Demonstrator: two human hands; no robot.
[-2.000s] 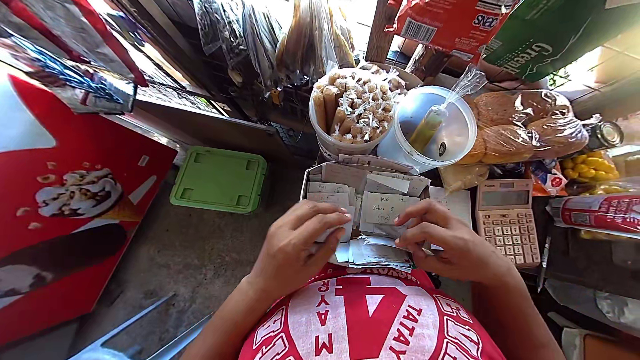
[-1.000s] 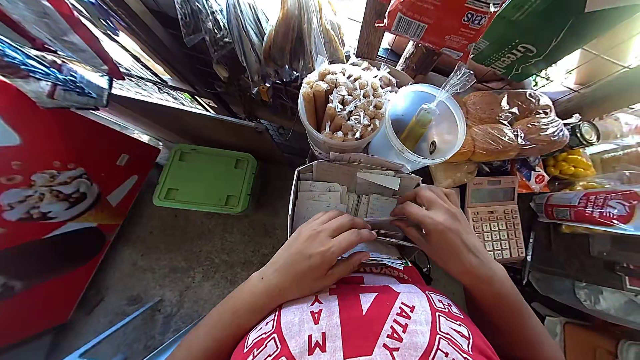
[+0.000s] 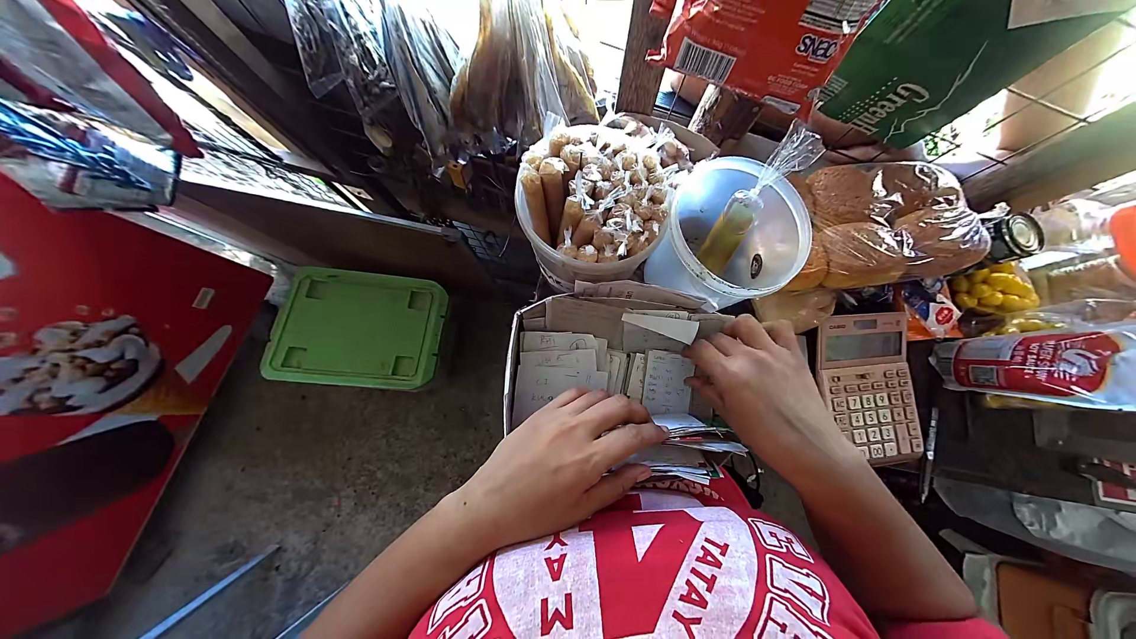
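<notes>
A cardboard box (image 3: 513, 377) holding stacks of handwritten paper slips (image 3: 561, 377) stands against my red and white shirt. My left hand (image 3: 577, 453) rests over the box's near side, fingers bent on papers (image 3: 688, 444) that stand along the near edge; whether it grips any is unclear. At the box's right side is my right hand (image 3: 754, 382), its thumb and fingers at the edge of the slips beside a raised white slip (image 3: 661, 327). Its fingertips are partly hidden, so a hold cannot be made out.
Behind the box stand a tub of wrapped sticks (image 3: 595, 204) and a translucent bucket (image 3: 683, 266) with a tied bag inside. Bagged bread (image 3: 887, 222), a Casio calculator (image 3: 870, 386) and a pen (image 3: 929, 453) are at right. A green lidded container (image 3: 355, 328) sits on the floor at left.
My left hand has moved left off the middle slips, and more of them show. A white slip now stands raised near my right hand, which has shifted slightly.
</notes>
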